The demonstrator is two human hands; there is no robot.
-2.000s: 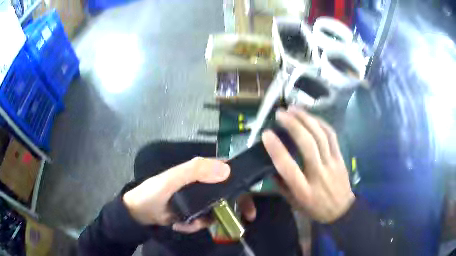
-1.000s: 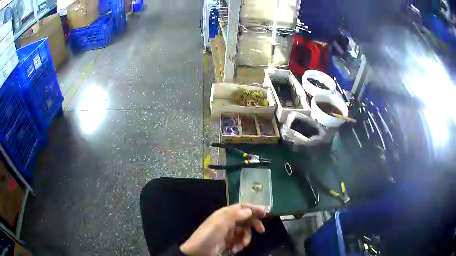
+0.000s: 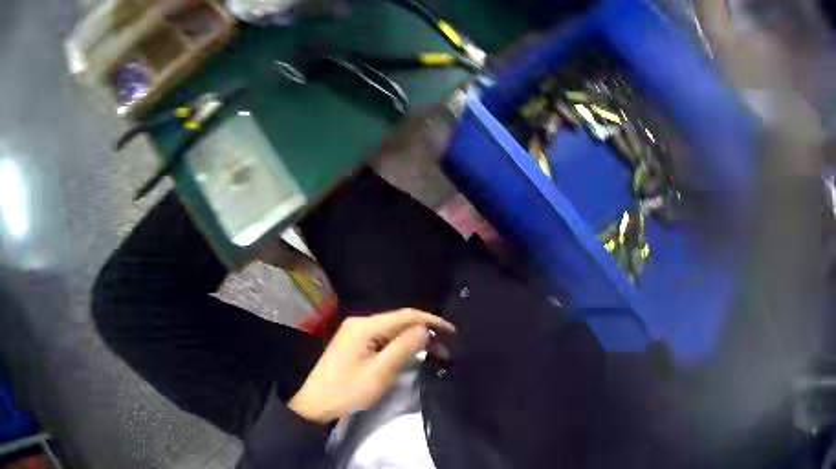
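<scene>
My left hand (image 3: 362,362) is low in the middle, over the dark clothing of my lap. Its thumb and forefinger are close together, with a small shiny spot (image 3: 431,337) beside them; blur hides whether they hold it. My right hand is not in view. A grey base plate (image 3: 264,209) lies at the green bench's (image 3: 321,137) corner, with a small metallic piece (image 3: 241,174) on it. A blue bin (image 3: 550,197) to the right holds loose brass and silver metal parts (image 3: 632,234).
Black-and-yellow pliers (image 3: 188,119) lie beside the plate. Another yellow-marked tool (image 3: 438,59) lies at the back of the bench. A divided wooden tray (image 3: 174,41) is at the upper left. A thin ring (image 3: 291,71) lies on the bench.
The view has swung right and down, bringing the blue bin in closer. My left hand has moved from the plate's front edge to over my lap. The black housing both hands held earlier is gone from view.
</scene>
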